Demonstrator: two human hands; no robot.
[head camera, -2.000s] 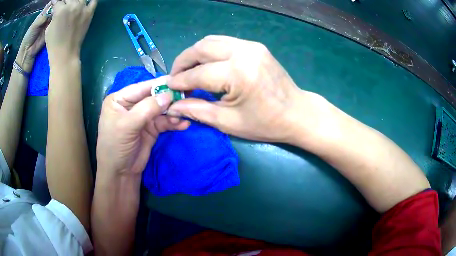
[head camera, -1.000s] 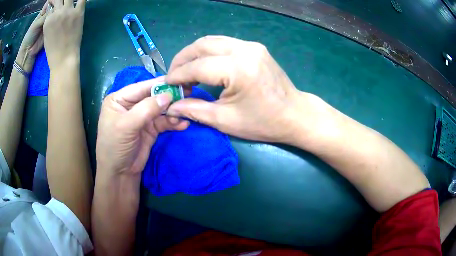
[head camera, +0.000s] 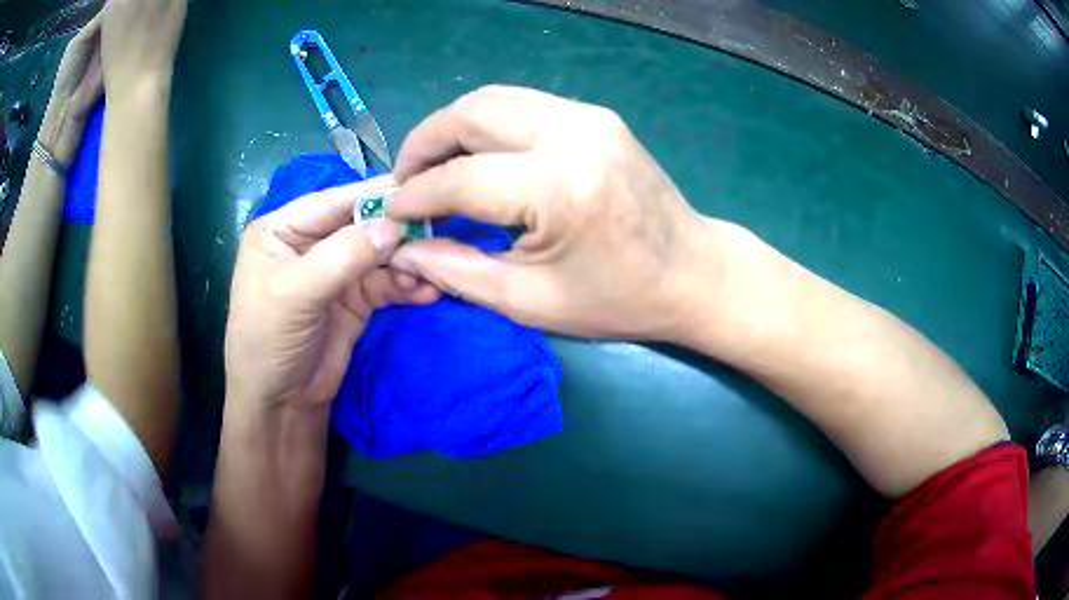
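Observation:
A small rounded housing with a whitish rim and a green circuit board in it (head camera: 373, 208) is held above the blue cloth. My left hand (head camera: 307, 281) grips it between thumb and fingers from the left. My right hand (head camera: 551, 211) has its index fingertip over the board, hiding much of it; its thumb lies below, near my left fingertips. Whether my right hand grips a part cannot be seen. The blue cloth (head camera: 457, 375) lies crumpled on the green bench under my hands.
Blue-handled thread snips (head camera: 334, 100) lie above the cloth, blades towards my hands. A neighbour's arms (head camera: 129, 234) and blue cloth (head camera: 84, 176) are at left. A brown edge strip (head camera: 821, 82) borders the belt, which carries a small white part (head camera: 1035, 121). A green ridged tray (head camera: 1046, 316) is at right.
My right index finger has moved down over the board, covering more of it. My left hand has stayed in place. The neighbour's arm and white sleeve at left have shifted. A wrist with a watch shows at right.

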